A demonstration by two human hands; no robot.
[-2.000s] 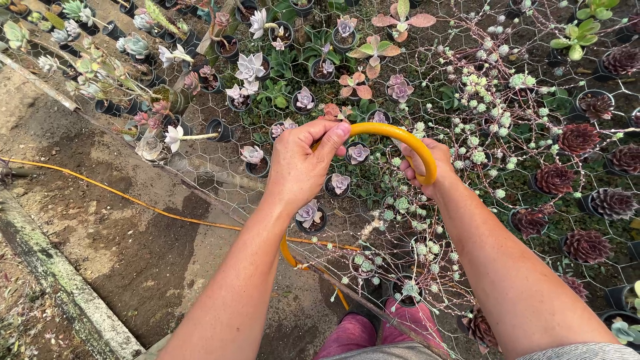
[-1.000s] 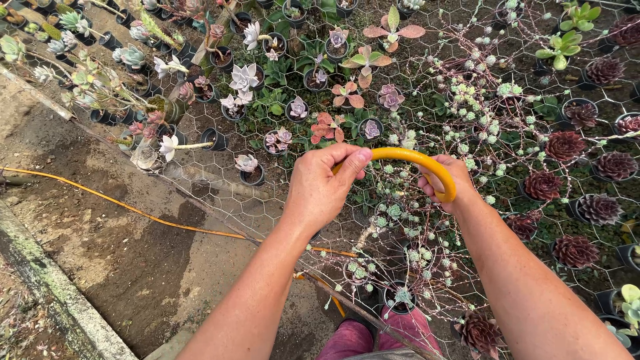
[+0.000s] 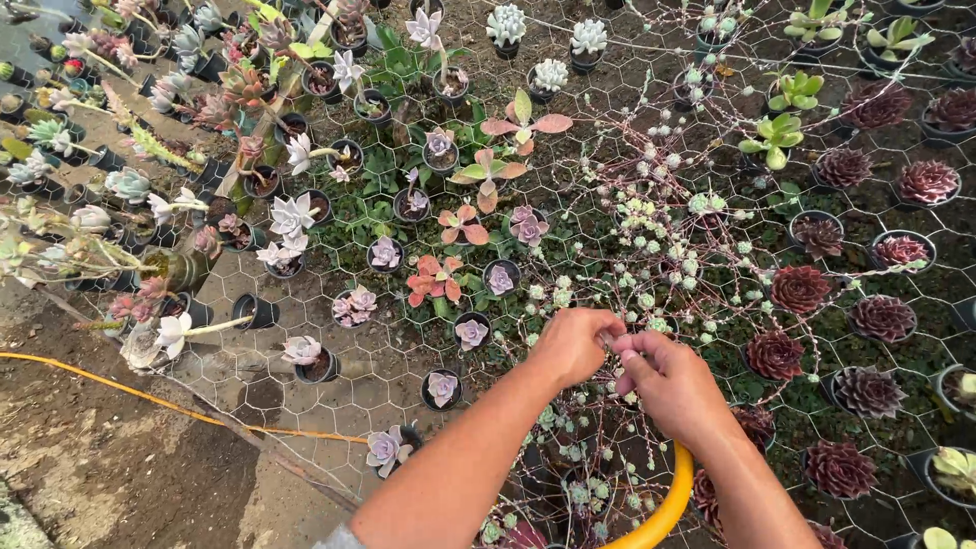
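My left hand [image 3: 576, 345] and my right hand [image 3: 671, 381] meet above trailing succulent stems [image 3: 656, 221] with small pale green rosettes. The fingers of both are curled together around a small pale spot; what they pinch is too small to tell. A thick yellow hose [image 3: 675, 499] curves up from the bottom edge to beneath my right wrist. Its upper end is hidden, so whether the right palm holds it cannot be told. Below my hands, more rosettes and thin reddish stems lie over the wire netting.
Potted succulents stand across hexagonal wire netting: a lilac rosette [image 3: 442, 387] near my left forearm, dark red rosettes [image 3: 775, 355] at the right, white-leaved plants [image 3: 292, 216] at the left. A thin orange hose [image 3: 152, 398] runs along the soil at lower left.
Earlier my hands were apart on the arched yellow hose; now their fingers meet above the trailing stems. The hose's arch has dropped below my right wrist. The view has shifted.
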